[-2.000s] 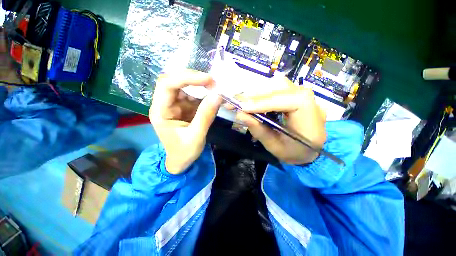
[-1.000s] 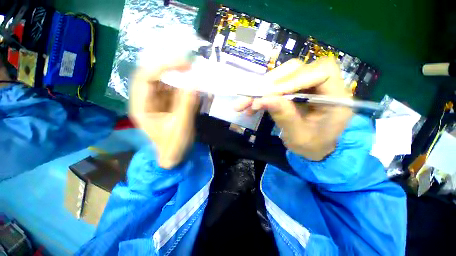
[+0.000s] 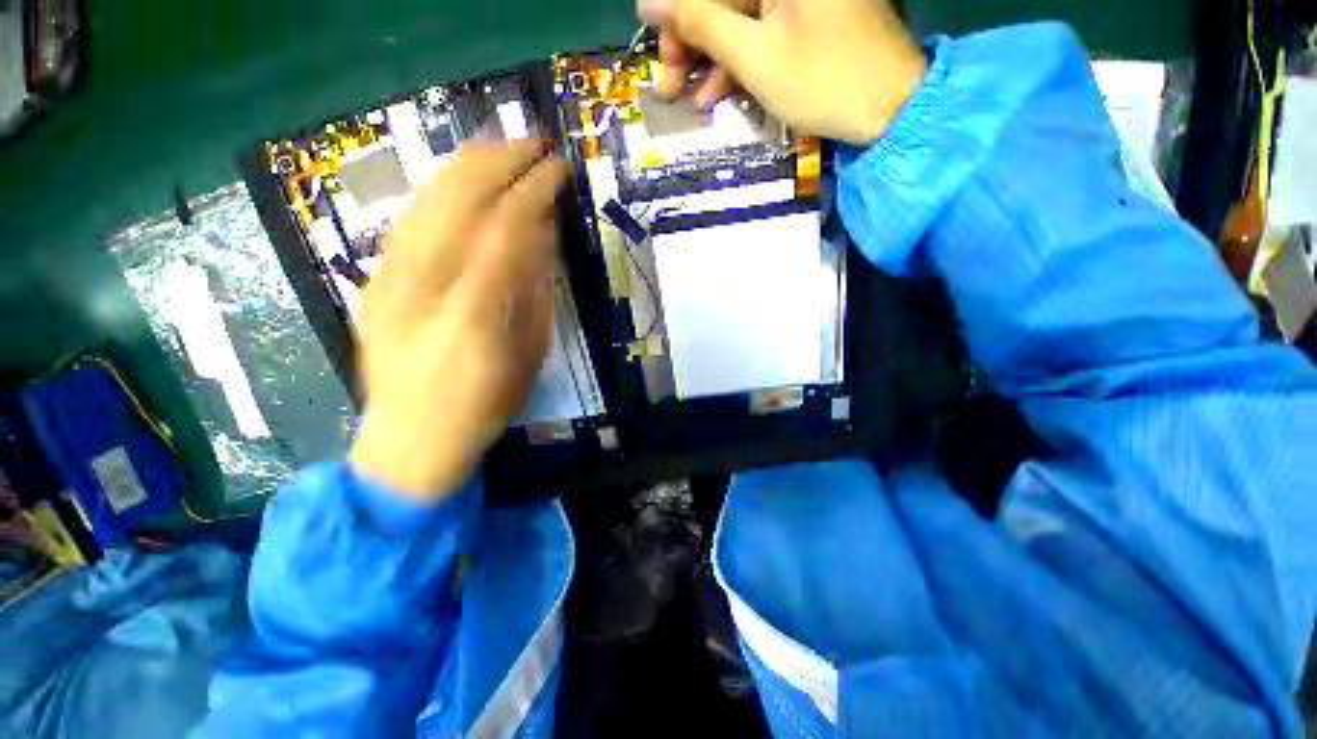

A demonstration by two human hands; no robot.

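Two open tablet assemblies lie side by side. The right tablet (image 3: 744, 303) shows a large white area and a circuit board (image 3: 693, 130) at its far end. My right hand (image 3: 787, 58) is over that far end, its fingers pinched on thin tweezers (image 3: 637, 39), of which only the tip shows. My left hand (image 3: 462, 311) is blurred above the left tablet (image 3: 368, 181) and hides much of it. Its fingers are close together, and I cannot tell if it holds anything. A narrow white strip (image 3: 217, 347) lies on the clear plastic bag at the left.
A black pad (image 3: 708, 448) is under both tablets. A blue wired box (image 3: 109, 455) stands at the left edge, beside another person's blue sleeve (image 3: 130, 650). White sheets in clear plastic (image 3: 1134, 116) and loose papers (image 3: 1290, 282) are at the right.
My hands have parted. The white sheet is no longer between them. My right hand has moved to the right tablet's far end, my left over the left tablet. The view has shifted.
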